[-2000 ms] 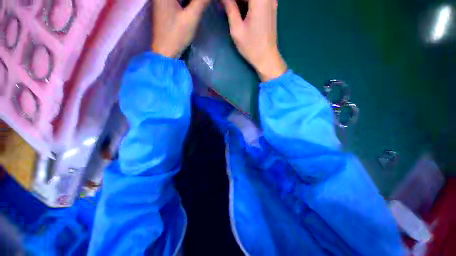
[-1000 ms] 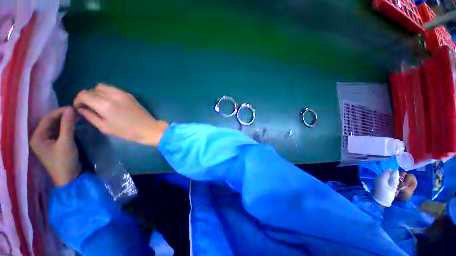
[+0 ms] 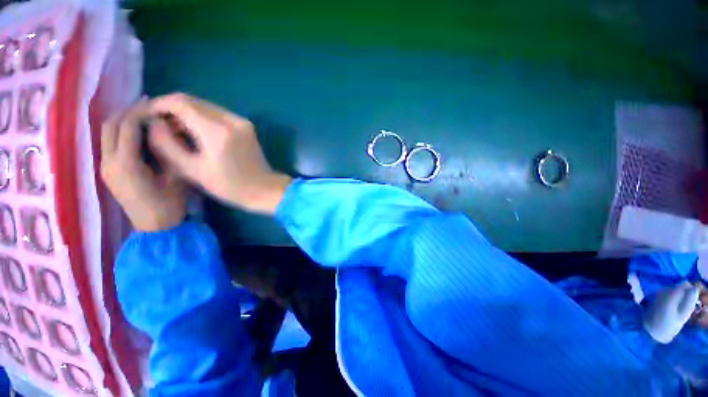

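Note:
My left hand [image 3: 140, 172] and my right hand [image 3: 225, 151] are close together at the left, beside the tray edge. Both are blurred with curled fingers, and the right overlaps the left. Whether anything is between the fingers cannot be seen. Two silver watch cases, one at the left [image 3: 386, 149] and one at the right [image 3: 423, 163], lie touching on the green bench [image 3: 334, 101]. A third watch case [image 3: 553, 168] lies apart, farther right. A pink tray [image 3: 54, 178] holds rows of rings in square pockets at the far left.
A film liner [image 3: 124, 58] sticks up along the tray's right edge. A printed sheet [image 3: 652, 155] and a white object [image 3: 660, 226] lie at the bench's right end. Another person's gloved hand [image 3: 671, 312] is at the lower right.
The view has shifted, showing more of the pink tray and its rings. My hands have come closer together and overlap. The clear film below them has dropped out of sight.

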